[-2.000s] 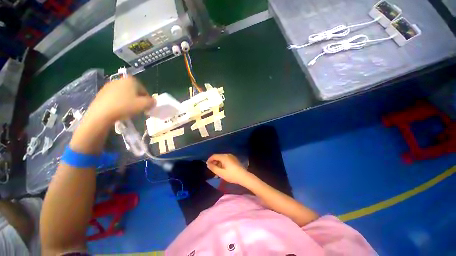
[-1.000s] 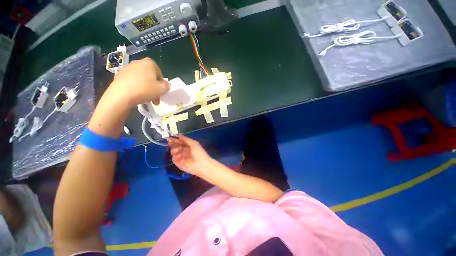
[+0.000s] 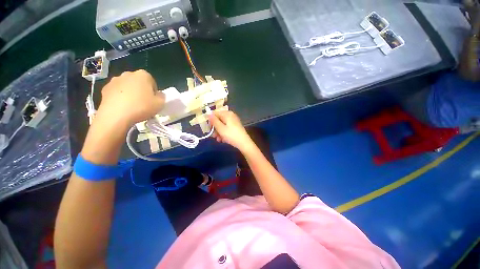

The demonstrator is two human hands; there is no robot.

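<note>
The white test fixture (image 3: 215,94) lies at the bench's near edge, with cream masking tape (image 3: 198,122) across it. My left hand (image 3: 134,97), with a blue wrist strap (image 3: 97,169), holds a white power adapter (image 3: 173,103) at the fixture's left part; its fingertips are mostly hidden. The adapter's white output cord (image 3: 181,137) hangs in a bundled hank in front of the fixture. My right hand (image 3: 226,127) pinches the cord's end at the fixture's front, right of the hank. The plug tip is too small to make out.
A grey instrument (image 3: 142,23) with a lit display stands behind, its coloured test leads (image 3: 189,60) running to the fixture. One open adapter (image 3: 95,66) lies behind my left hand. Film-wrapped left pad (image 3: 50,79) and right pad (image 3: 358,68) carry adapters. A person's blue sleeve (image 3: 455,102) shows at right.
My right hand has risen from below the bench edge to the fixture's front, bringing the cord end. The hank now lies before the fixture. My left hand stays on the adapter.
</note>
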